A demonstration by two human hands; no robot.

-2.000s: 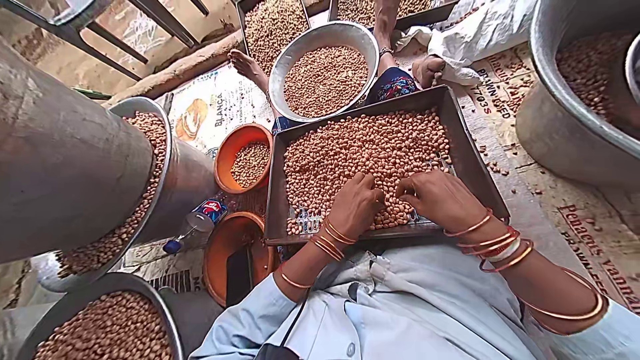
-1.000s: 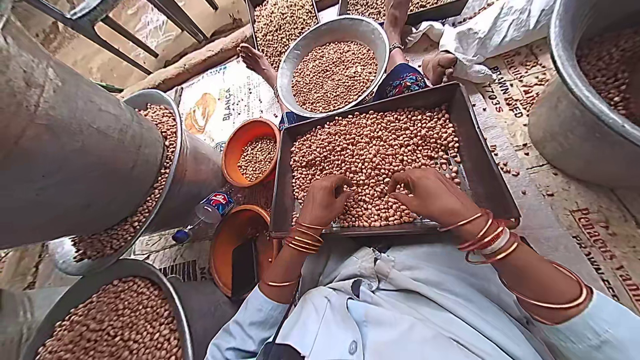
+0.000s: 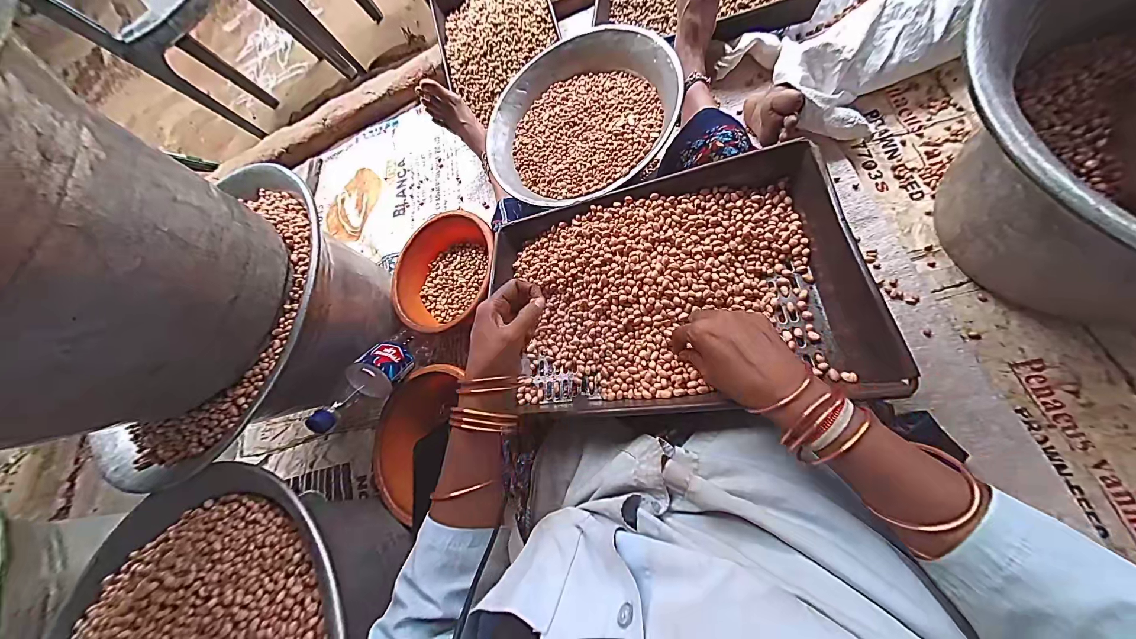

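A dark metal tray (image 3: 865, 302) with a slotted bottom lies across my lap, spread with reddish-brown nuts (image 3: 657, 266), seemingly peanuts. My left hand (image 3: 504, 328) is over the tray's left edge, thumb and fingertips pinched together; whether a nut is between them cannot be told. My right hand (image 3: 741, 355) rests on the nuts near the front edge, palm down, fingers curled, fingertips among the nuts. Left of the tray stands an orange bowl (image 3: 404, 275) holding paler nuts. Below it is a second orange bowl (image 3: 387, 444), partly hidden by my left arm and a dark object.
Large metal pots of nuts stand at left (image 3: 355, 293), lower left (image 3: 324, 541) and right (image 3: 985, 213). A plastic bottle (image 3: 368, 377) lies beside the orange bowls. Beyond the tray, a metal basin (image 3: 506, 133) of nuts sits between another person's feet (image 3: 453, 115). Printed sacks (image 3: 932, 355) cover the floor.
My hands, close together over the tray's front part before, have moved apart. The left hand has gone left to the tray's edge, beside the orange bowl with nuts.
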